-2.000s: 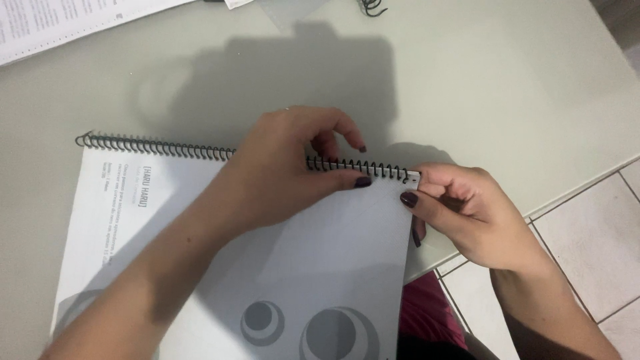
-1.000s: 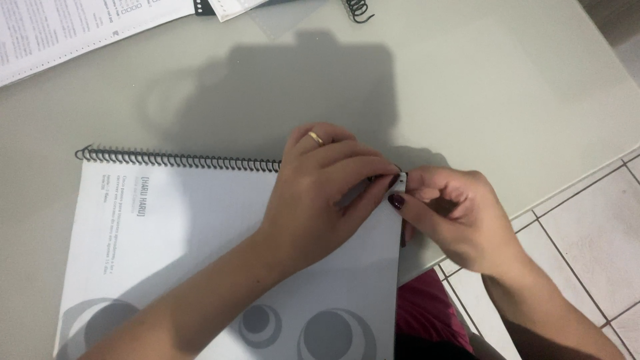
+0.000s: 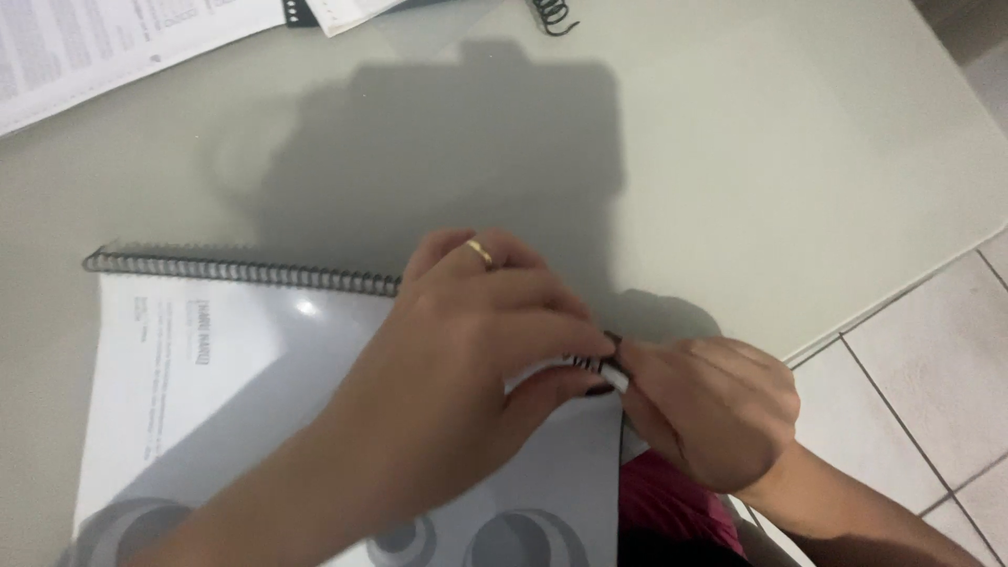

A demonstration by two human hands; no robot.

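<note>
A booklet with a clear, shiny cover point(image 3: 331, 346) and printed circles lies on the table, bound along its far edge by a black spiral coil point(image 3: 260, 272). My left hand point(image 3: 480, 339), a gold-coloured ring on one finger, reaches across the booklet and pinches the coil and page edge near the right corner between thumb and fingers. My right hand point(image 3: 709, 402) meets it there, its fingers closed on the corner at the coil's end. The fingers of both hands hide most of that coil end, and blur hides the exact grip.
Printed sheets point(image 3: 126, 47) lie at the upper left, beside a black punched strip point(image 3: 300, 12). A loose black spiral coil point(image 3: 554, 14) lies at the table's far side. The table's edge point(image 3: 858, 319) runs along the right, with floor tiles point(image 3: 929, 378) beyond.
My left hand has moved right along the coil to the booklet's corner. My right hand has turned over, its back now facing up, and stays at the corner.
</note>
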